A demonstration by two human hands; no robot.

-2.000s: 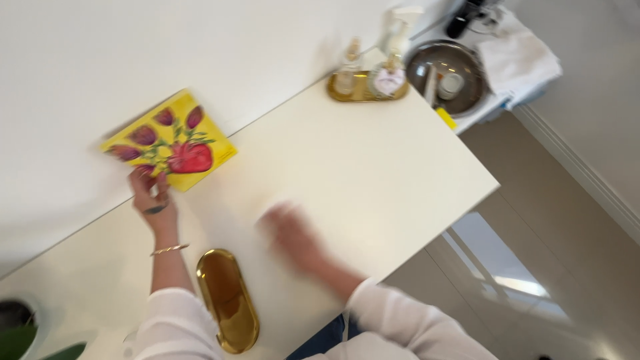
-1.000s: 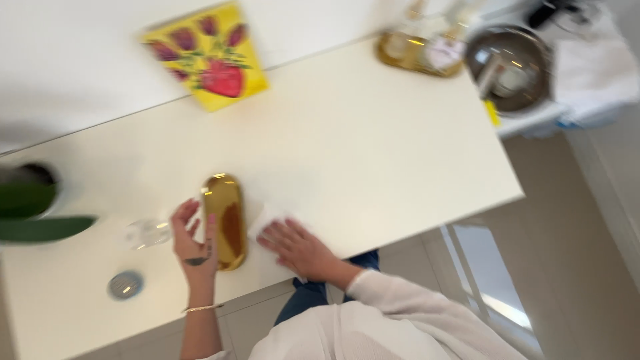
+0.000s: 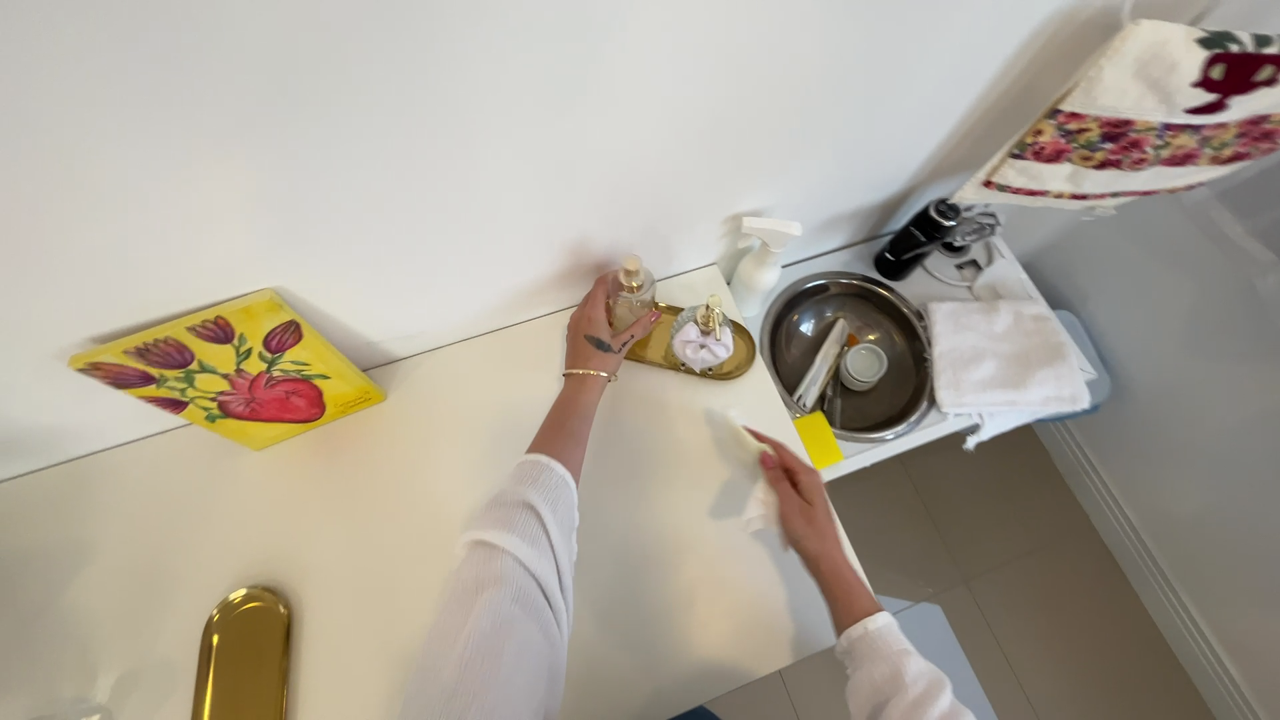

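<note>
My left hand point(image 3: 600, 335) is closed around a clear glass bottle point(image 3: 631, 297) at the left end of a gold oval tray point(image 3: 735, 368). Whether the bottle rests on the tray is hard to tell. On that tray stands a pump dispenser point(image 3: 703, 335) with a pale bow. My right hand point(image 3: 795, 490) grips a white cloth point(image 3: 745, 450) above the white countertop point(image 3: 660, 560), near its right edge. A second gold oval tray point(image 3: 243, 660) lies at the lower left.
A yellow tulip-and-heart painting point(image 3: 235, 370) leans on the wall. Behind the tray stands a white spray bottle point(image 3: 760, 265). To the right are a steel sink point(image 3: 900, 385) with dishes, a yellow sponge cloth point(image 3: 819, 440), a black bottle point(image 3: 915, 240) and a folded white towel point(image 3: 1005, 355).
My left hand has left the side of the lower gold tray and taken hold of the glass bottle. My right hand has moved right with the cloth. The view has swung toward the sink.
</note>
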